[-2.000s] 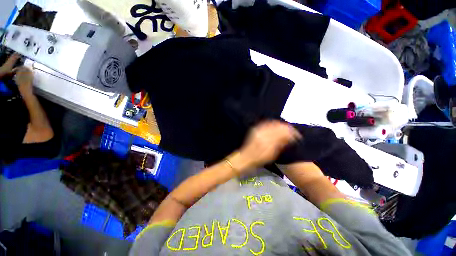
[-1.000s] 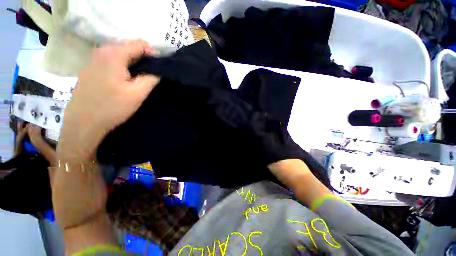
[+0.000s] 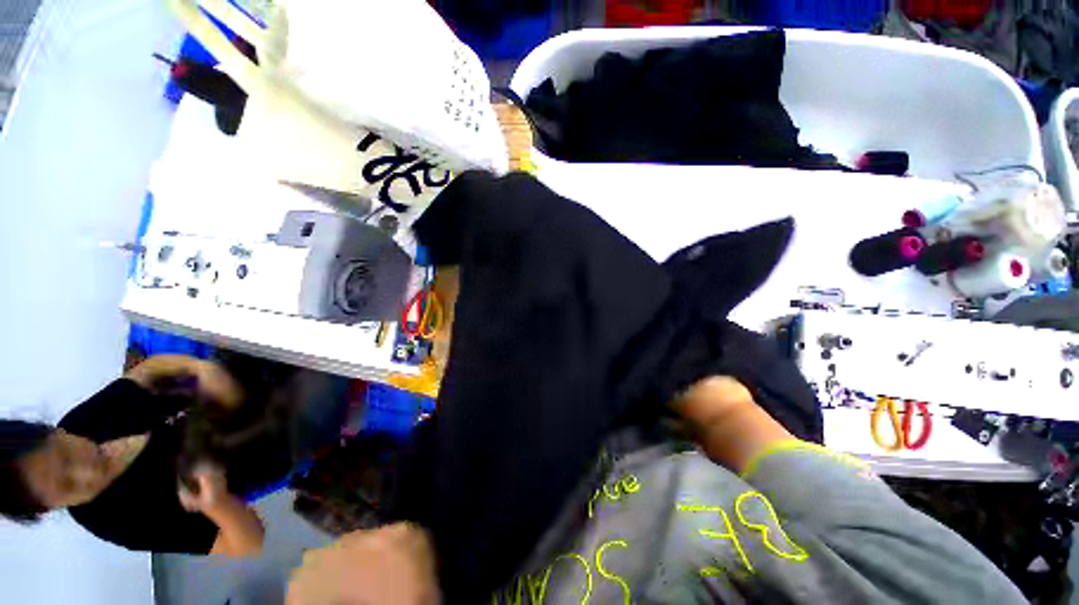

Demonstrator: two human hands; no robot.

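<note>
The large black garment (image 3: 544,319) hangs across the front of the white table and over my lap, with a pointed flap raised at its right. My left hand (image 3: 367,570) is blurred and cut off by the bottom edge, closed at the garment's lower left edge. My right hand (image 3: 710,405) shows only at the wrist; its fingers are hidden in the cloth. At right is a white sewing machine (image 3: 935,360), with scissors (image 3: 902,423) with yellow and red handles in front of it.
Another person (image 3: 142,461) sits at left by a neighbouring machine (image 3: 272,270). Red and orange scissors (image 3: 422,313) lie beside that machine. A white bag (image 3: 391,89) stands behind. A white tub (image 3: 947,89) holds black cloth (image 3: 698,101). Thread cones (image 3: 887,251) stand at right.
My left hand has moved from the upper left down to the bottom edge, and the cloth now spreads down on that side. A flap has risen at right. The view has shifted.
</note>
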